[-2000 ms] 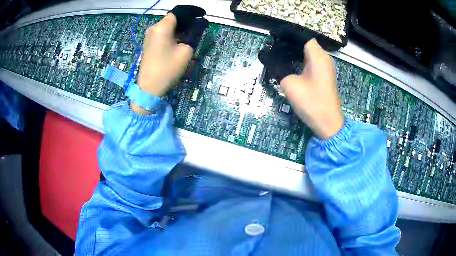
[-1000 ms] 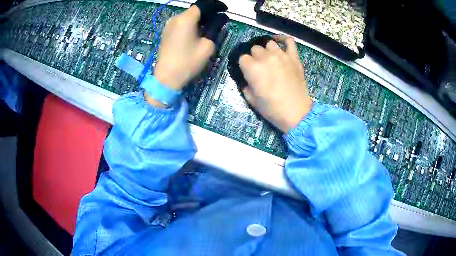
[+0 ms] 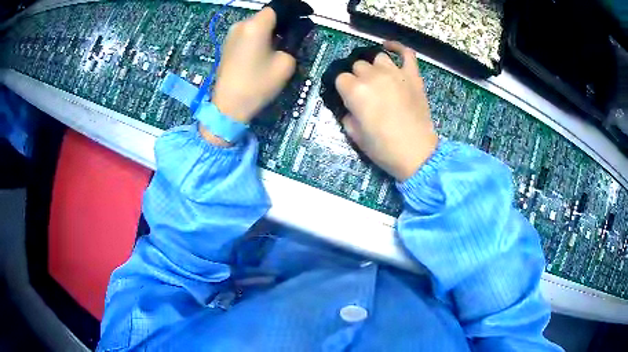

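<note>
A long row of green circuit boards [image 3: 317, 148] lies in front of me, with a bright reflection at the middle. My left hand [image 3: 252, 65] is over the boards left of centre, fingers bent, with a matt black item [image 3: 292, 20] at its fingertips. My right hand [image 3: 389, 110] is over the boards at centre, back up, fingers curled, with a black item [image 3: 333, 74] at its fingers and partly under them. Whether the black items are finger covers or held things is unclear. The fingertips are hidden.
A black tray [image 3: 427, 47] of small cream parts is beyond the boards, with a dark bin [image 3: 564, 51] to its right. A light-blue strap [image 3: 220, 124] with a blue cord is on my left wrist. A white rail [image 3: 330, 216] runs along the near side. A red panel [image 3: 96, 220] is lower left.
My right hand has moved left and turned its back up since two seconds ago, then slightly right. My left hand and its black item show further right in the view, which has itself shifted.
</note>
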